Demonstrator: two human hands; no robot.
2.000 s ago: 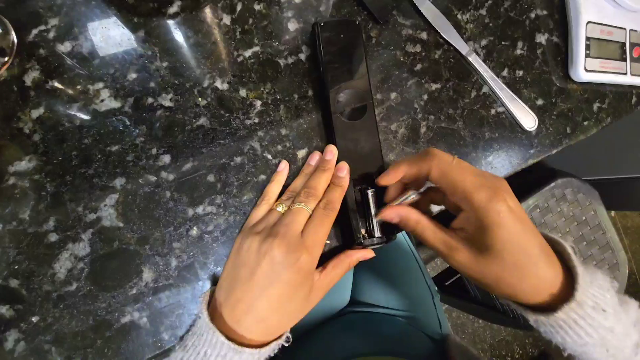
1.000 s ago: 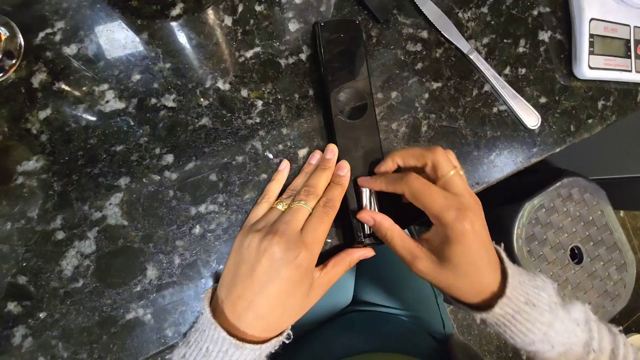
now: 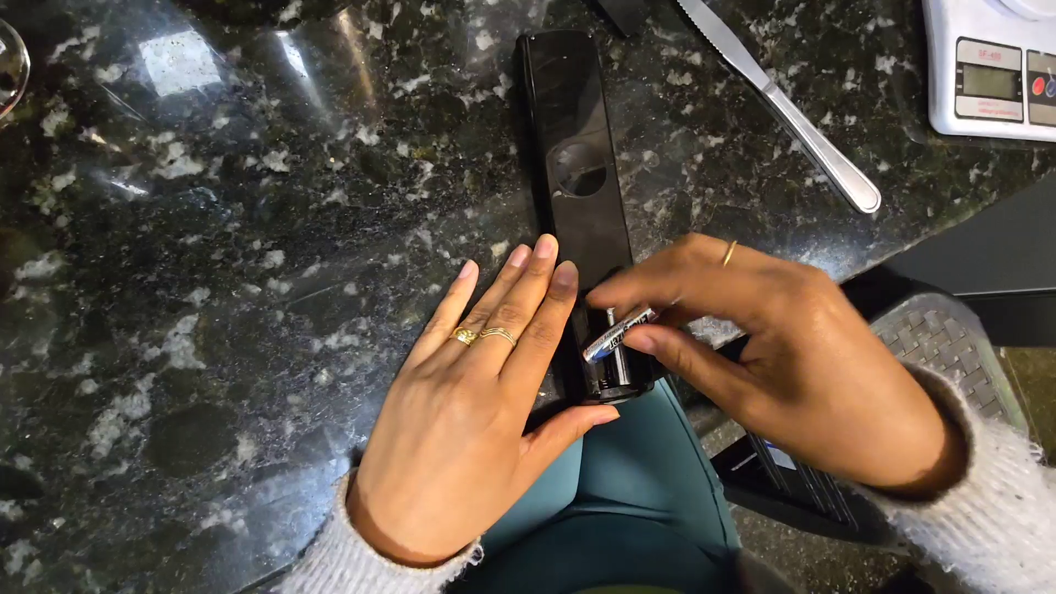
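Observation:
A black remote control (image 3: pixel 582 223) lies face down on the dark stone countertop, its near end at the counter's edge with the battery compartment uncovered. Flat beside it rests my left hand (image 3: pixel 474 396), two rings on its fingers, its fingertips and thumb against the remote's left side and near end. Between the thumb and fingers of my right hand (image 3: pixel 767 346) is a silver AAA-size battery (image 3: pixel 615 337), tilted over the compartment. Another battery (image 3: pixel 620 370) shows partly beneath it inside the compartment. My right fingers hide part of the compartment.
A table knife (image 3: pixel 813 140) lies right of the remote. A white digital kitchen scale (image 3: pixel 945 82) stands at the top right, and a black piece (image 3: pixel 619 12) lies at the top edge. Part of a glass (image 3: pixel 12 66) shows at the far left. A textured stool (image 3: pixel 949 346) stands below the counter.
The battery in my right hand was lengthwise over the compartment one second ago and is now tilted across it. My left hand has stayed in place beside the remote.

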